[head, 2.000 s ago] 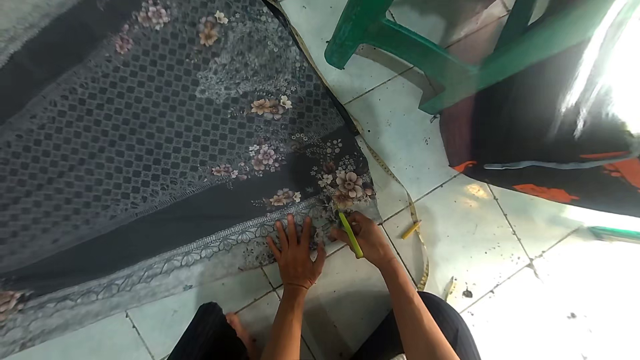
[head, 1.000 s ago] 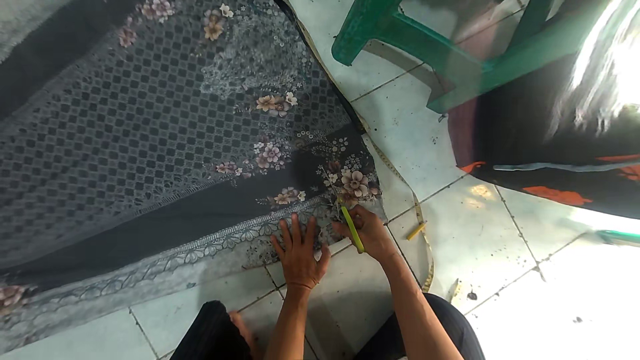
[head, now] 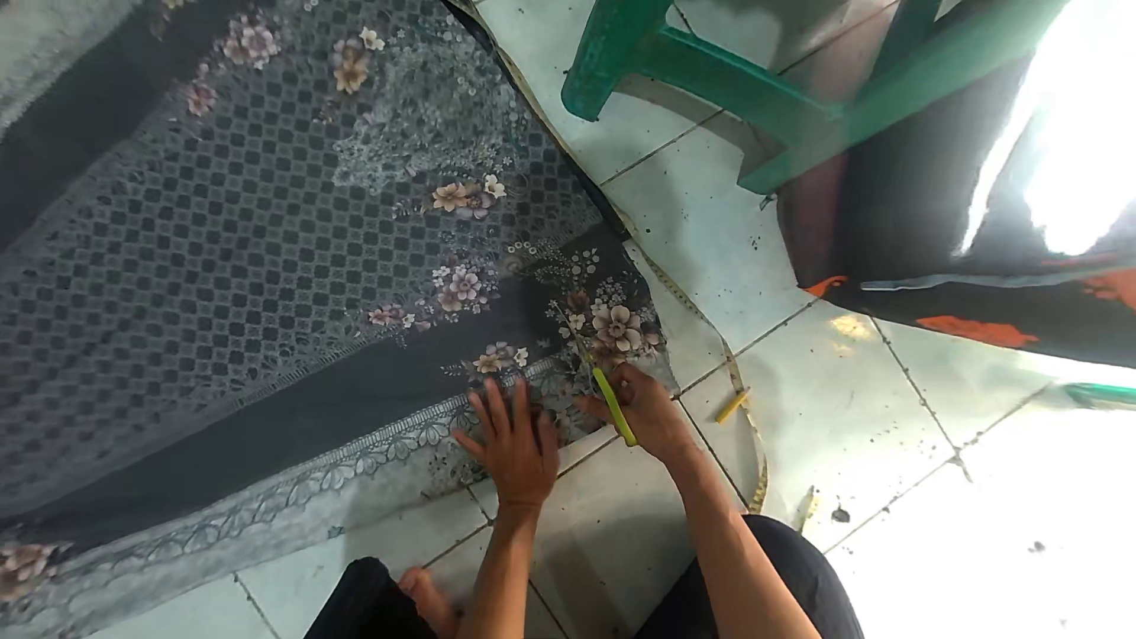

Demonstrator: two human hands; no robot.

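Note:
A dark grey fabric with printed flowers and a lace-like border lies spread over the tiled floor. My left hand rests on its lower border with the fingers spread and the palm down. To the right of it, my right hand grips scissors with yellow-green handles. The blades point up and left at the fabric's lower right corner, by a large printed flower; their tips are hard to make out. A measuring tape runs along the fabric's right edge and down across the tiles.
A small yellow piece lies against the tape. A green plastic chair or stool stands at the upper right, beside a dark glossy covering with orange patches. A green object lies at the right edge. My knees and one bare foot are at the bottom.

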